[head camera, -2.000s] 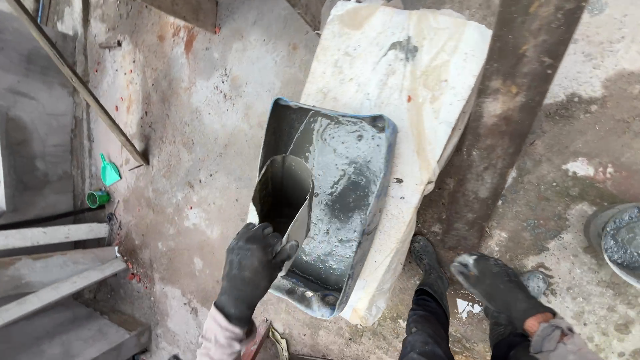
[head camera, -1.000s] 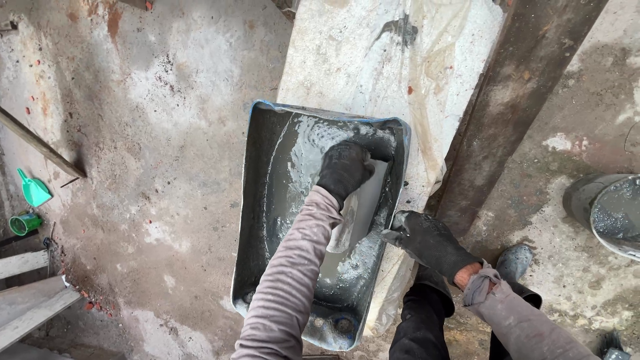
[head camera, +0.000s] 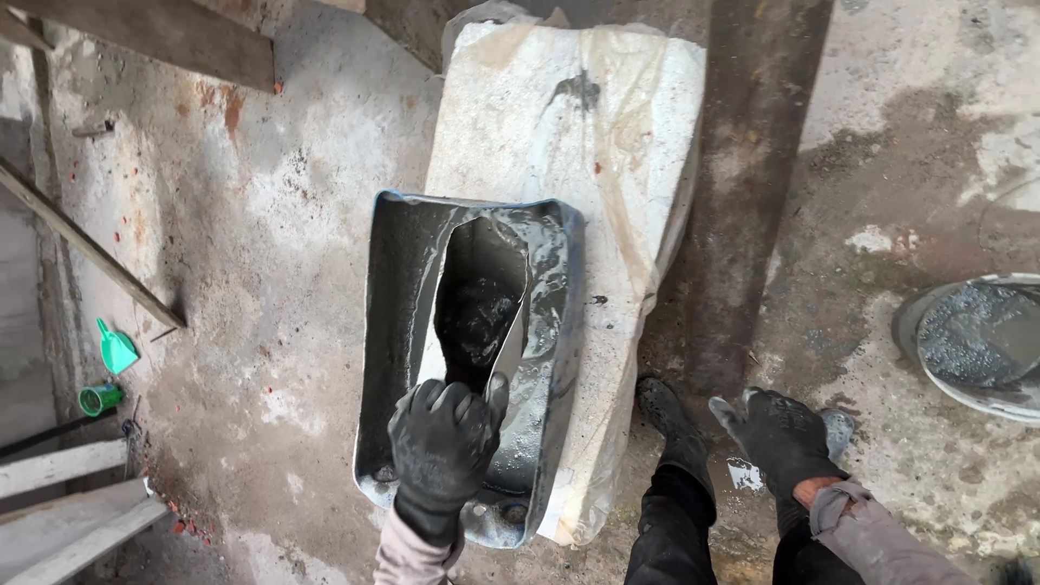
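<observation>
My left hand (head camera: 447, 447), in a dark work glove, grips the near edge of a cut-open plastic container (head camera: 513, 341) used as a scoop. Its opening faces up and its inside looks dark and wet. The scoop is inside a cut plastic tub (head camera: 390, 276) that holds wet grey cement-like mix (head camera: 546, 341). The tub rests on a pale plastic-wrapped block (head camera: 528, 122). To the right, over the floor by my boots, my gloved right hand (head camera: 776, 439) is held with fingers apart and nothing in it.
A bucket (head camera: 918, 325) of grey mix stands at the far right. A long brown beam (head camera: 747, 162) runs beside the block. At the left are a green dustpan (head camera: 118, 351), a green cup (head camera: 100, 399), a leaning wooden stick (head camera: 89, 244) and white boards (head camera: 65, 467).
A second ago the scoop was lower in the mix, tilted, and my right hand was at the tub's right edge. Now the scoop faces up, and my right hand is away from the tub.
</observation>
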